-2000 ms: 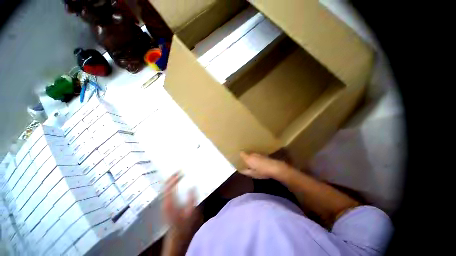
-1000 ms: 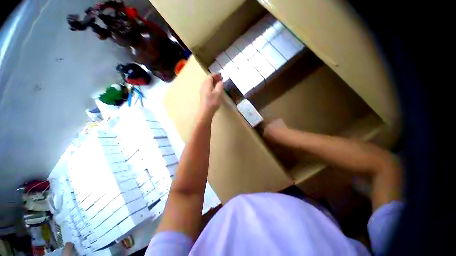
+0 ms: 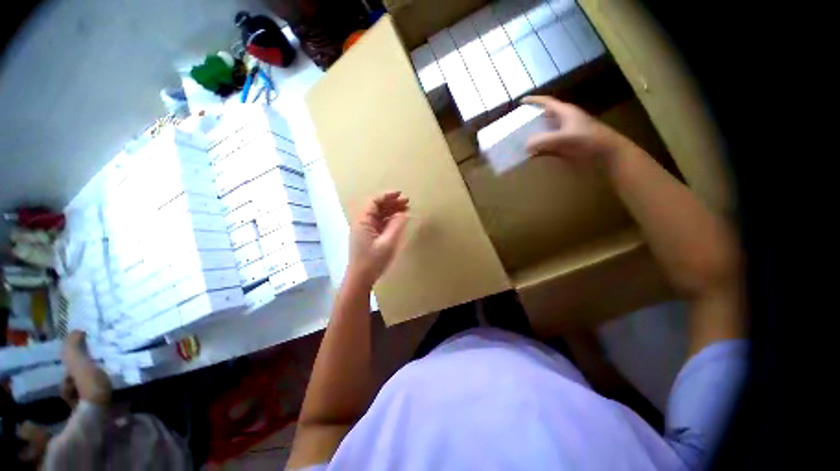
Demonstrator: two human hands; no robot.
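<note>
The large brown shipping carton stands open at the right. White product boxes lie in a row inside its far end. My right hand holds a white product box over the carton's opening, near the end of that row. My left hand is empty, fingers partly curled, above the carton flap that lies over the table edge. Stacks of white product boxes stand on the table at the left.
Blue-handled pliers, a green lump and a red-and-black round object are at the table's back. Part of an orange ring shows behind the flap. Another person's hand is at the lower left.
My right hand has come up out of the carton with a white box in it. My left hand has moved from the carton's edge down over the flap. The view has shifted.
</note>
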